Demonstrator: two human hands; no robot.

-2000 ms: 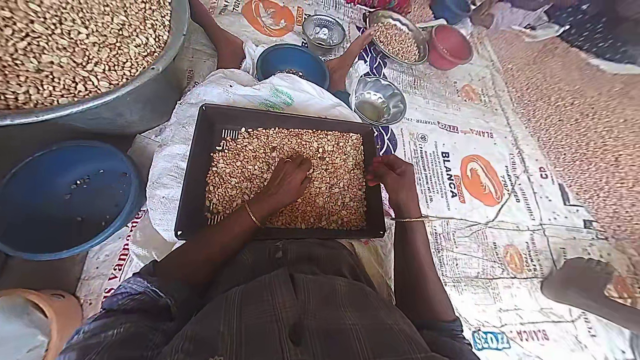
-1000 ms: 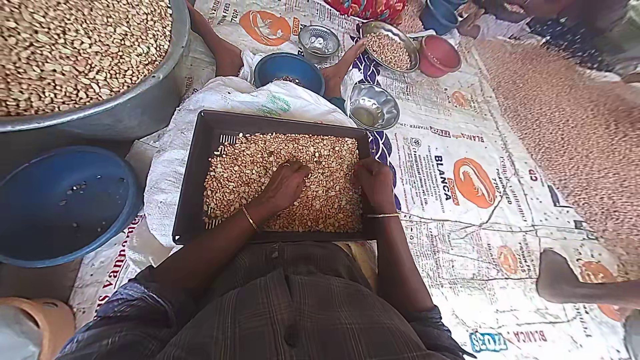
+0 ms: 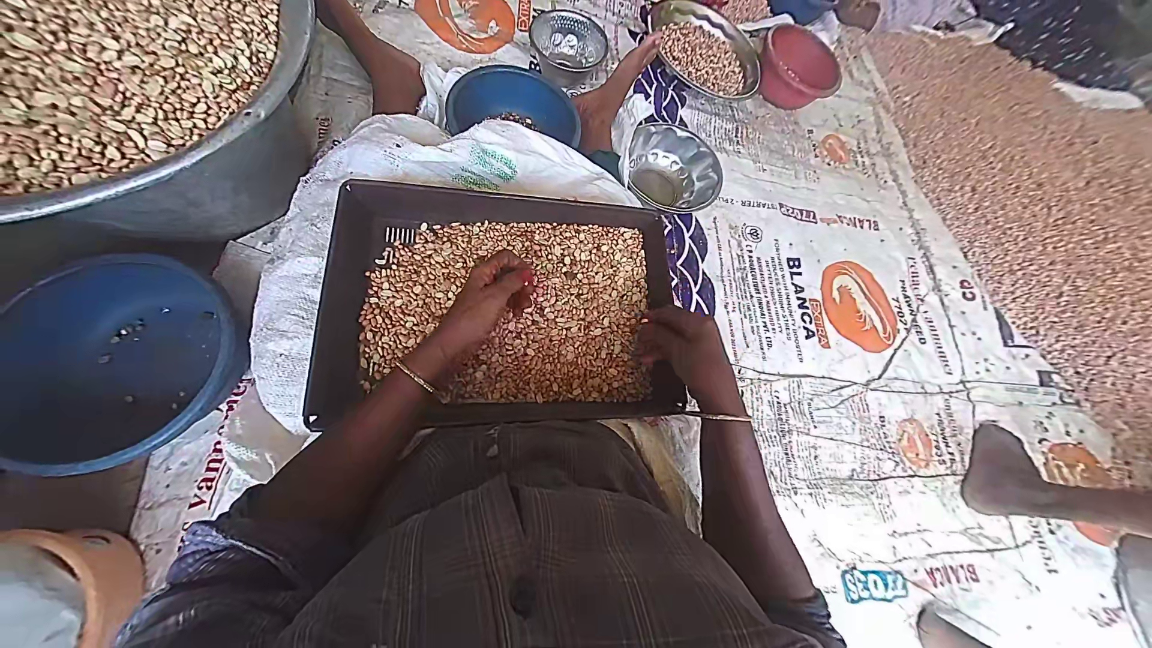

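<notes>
A black rectangular plastic tray (image 3: 355, 211) lies on a white woven sack (image 3: 288, 279) in front of my body. Shelled nuts, which look like peanuts (image 3: 558, 360), cover most of its floor. My left hand (image 3: 490, 292) is over the middle of the nuts, thumb and fingertips together; a small reddish piece shows at the fingertips. At the tray's right side, my right hand (image 3: 684, 346) has its fingers bent down over the nuts by the wall; whether it holds any is hidden.
A large metal tub (image 3: 297, 108) of nuts stands upper left, above a blue basin (image 3: 225, 360). Beyond the tray are a smaller blue bowl (image 3: 513, 85), metal bowls (image 3: 675, 166) and a red bowl (image 3: 799, 67). Nuts spread (image 3: 1035, 180) at right; other people's bare feet (image 3: 1003, 472) are near.
My left hand has lifted a little from the nuts, its fingertips now pinched together. My right hand, at the tray's right rim two seconds ago, is now over its inner edge.
</notes>
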